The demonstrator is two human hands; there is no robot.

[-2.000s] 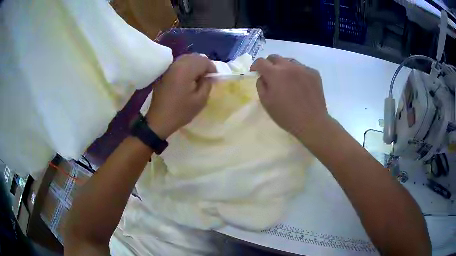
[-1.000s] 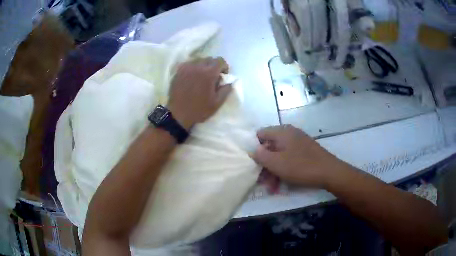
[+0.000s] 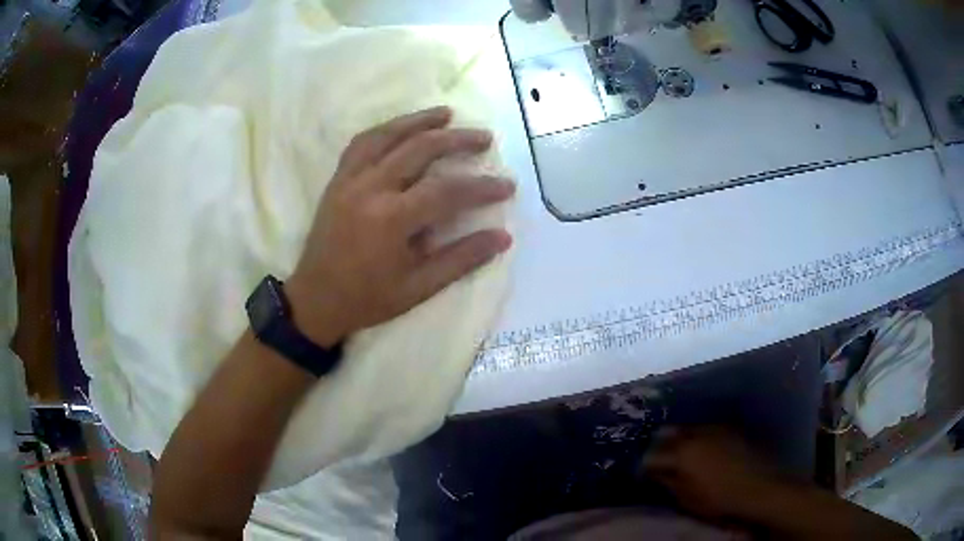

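The cream garment piece (image 3: 190,211) lies bunched on the left part of the white table and hangs over its front edge. My left hand (image 3: 407,217), with a dark watch on the wrist, rests flat on its right part, fingers apart, gripping nothing. My right hand (image 3: 692,465) is low at the right, below the table's front edge over my dark lap. It is dim and blurred, and its fingers are not clear.
The sewing machine's needle area (image 3: 613,79) and needle plate (image 3: 560,95) are at the top. Black-handled scissors (image 3: 793,23) and black thread snips (image 3: 825,81) lie right of them. A printed ruler (image 3: 687,301) runs along the front edge. Cream pieces (image 3: 893,370) sit in a bin at lower right.
The view has shifted towards the machine bed. My right hand has let go of the cloth and dropped below the table edge. My left hand has opened from its pinch and lies flat on the cloth.
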